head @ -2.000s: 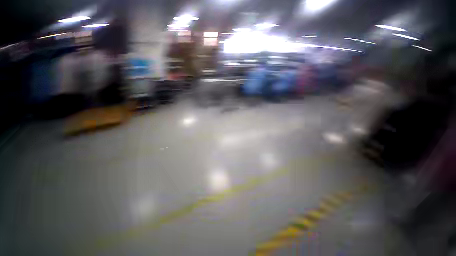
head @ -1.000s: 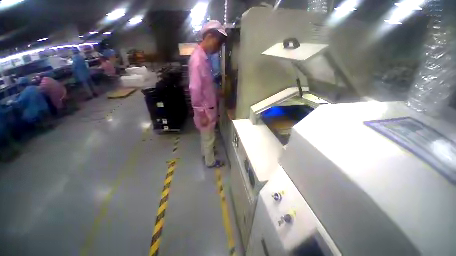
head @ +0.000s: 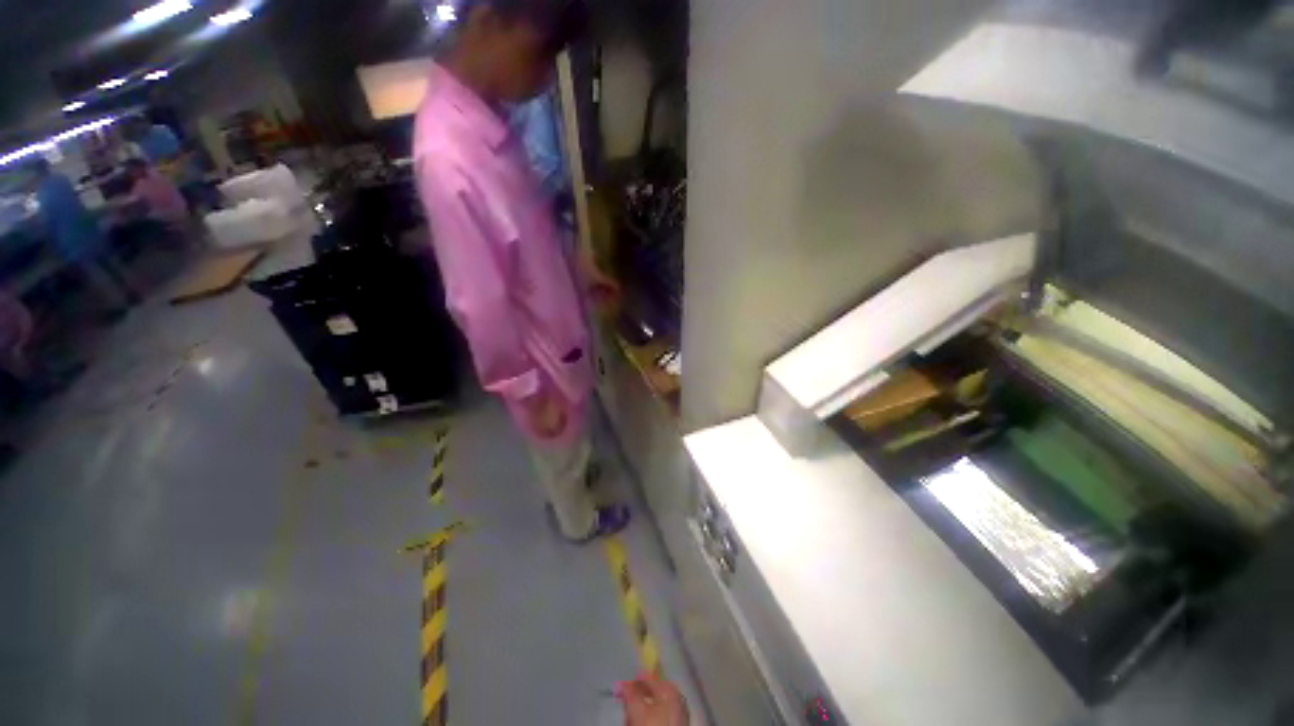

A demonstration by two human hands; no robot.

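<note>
The open machine (head: 911, 596) stands at the right, with its raised hood (head: 1093, 88) above the opening. Inside lie a bright, reflective rectangular panel (head: 1010, 533), too washed out to identify, and a green area (head: 1074, 468) beside it. A small part of one hand, which looks like my right hand (head: 653, 701), shows at the bottom edge, cut off and blurred. It is left of the machine, apart from the panel. A tiny dark thing may be at its fingertips; I cannot tell whether it is held. My left hand is out of the picture.
A person in a pink coat (head: 490, 241) stands at the adjoining machine. A black cart (head: 362, 333) is behind them. Yellow-black tape (head: 434, 617) marks the grey floor. A flat brown board (head: 216, 275) and white bundles (head: 258, 206) lie farther back.
The view has moved closer to the pink-coated person and the open machine. The blue light in the opening no longer shows, and its inside appears in room light. A hand has appeared at the bottom.
</note>
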